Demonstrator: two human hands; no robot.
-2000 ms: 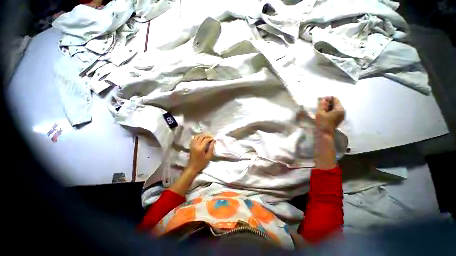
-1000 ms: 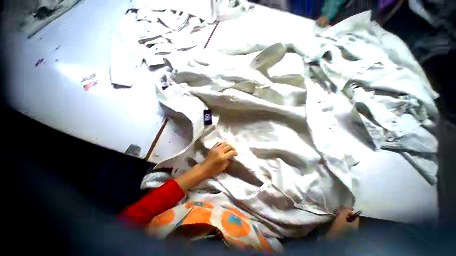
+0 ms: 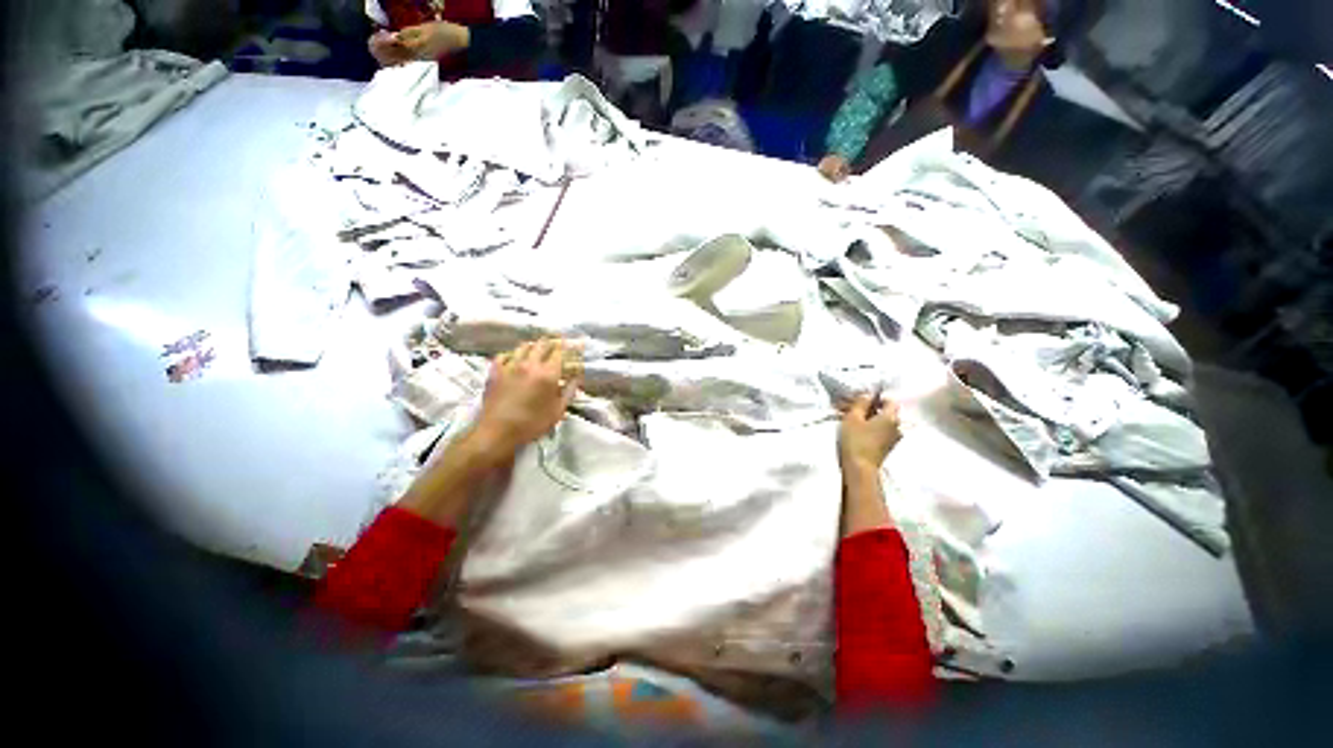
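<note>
The off-white garment [image 3: 673, 526] is spread over the table's near part and hangs over the front edge, with small dark buttons along its lower edge. My left hand [image 3: 529, 392] is at its upper left part, fingers bent on the folded cloth and seemingly gripping it. My right hand [image 3: 870, 434] is closed at the garment's upper right, around the small dark thread snips [image 3: 877, 399], mostly hidden by the fingers. Whether it also pinches cloth is unclear. The black size label is not visible.
A garment pile [image 3: 1082, 351] lies to the right and another [image 3: 424, 161] at the back left. The glossy white table [image 3: 161, 424] has a small printed mark at left. A person [image 3: 1009, 81] is at the far right side, another person's hands [image 3: 421, 41] at the far left.
The view has lifted, showing people across the table. Both hands have moved farther up over the garment, the right from the near edge. The cloth is now smoother in front and the label is hidden.
</note>
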